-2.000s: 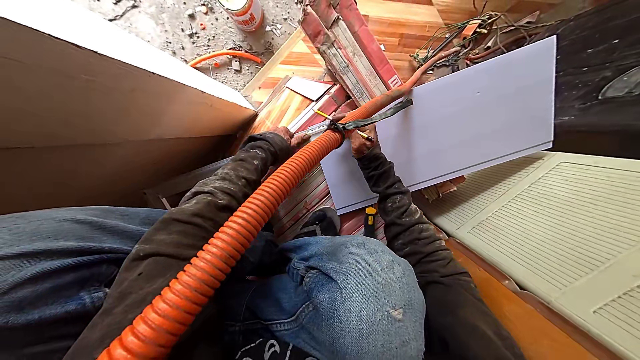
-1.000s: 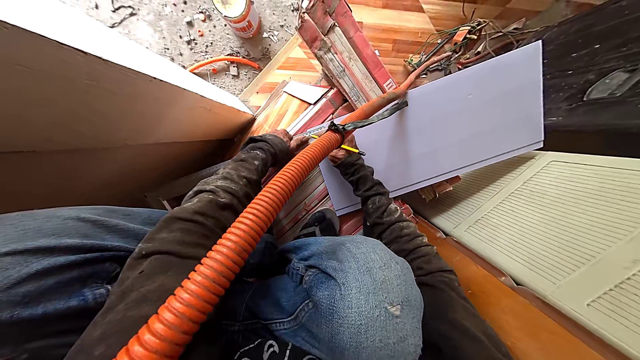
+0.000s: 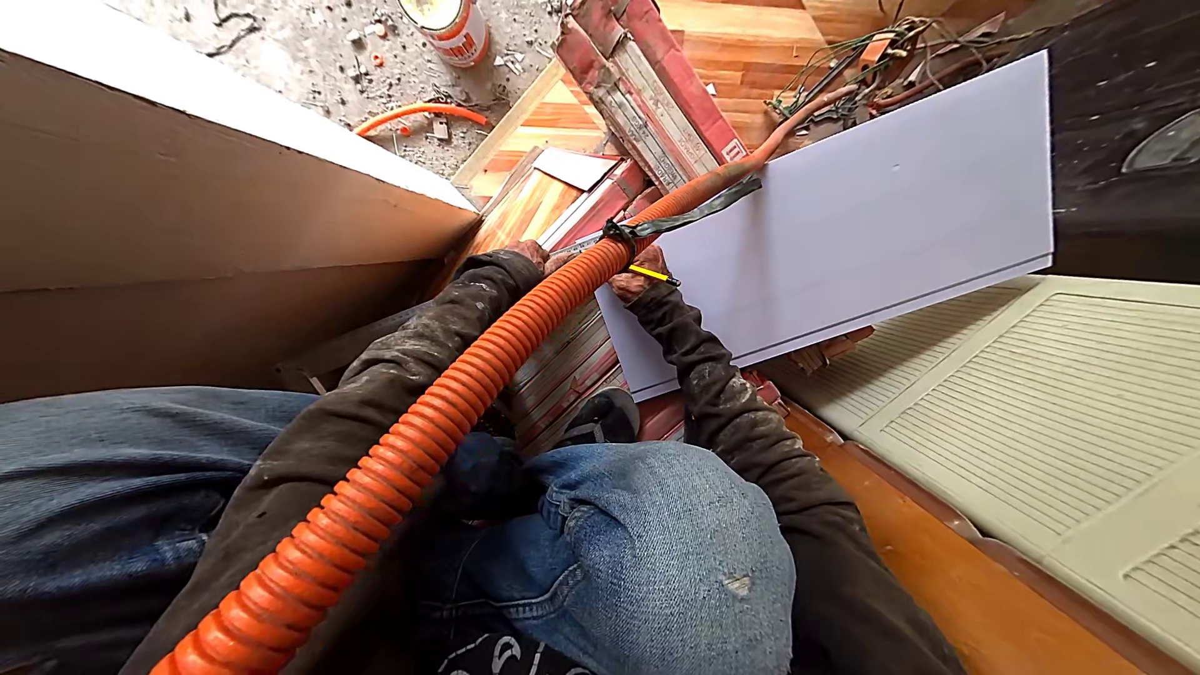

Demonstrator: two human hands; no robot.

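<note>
An orange corrugated conduit (image 3: 427, 422) runs diagonally across the view in front of both arms, with a dark strip (image 3: 698, 211) tied round it. Beyond it, my left hand (image 3: 532, 251) is at the near end of a pale, marked strip (image 3: 577, 248) that looks like a measuring tape or rule; its fingers are mostly hidden. My right hand (image 3: 639, 275) holds a yellow pencil (image 3: 649, 273) at the left edge of a white panel (image 3: 872, 216). The conduit covers part of that hand. The panel lies tilted over red-and-white cartons (image 3: 572, 370).
A paint can (image 3: 459, 37) and an orange conduit piece (image 3: 422, 111) are on the rubble-strewn floor. Loose wires (image 3: 872, 66) lie at the top right. A brown board (image 3: 206, 206) stands at left; a ribbed beige panel (image 3: 1041, 422) lies at right.
My right hand and the pencil have shifted slightly; the pencil now points down to the right below the conduit. The yellow-and-black object near my knee two seconds ago no longer shows.
</note>
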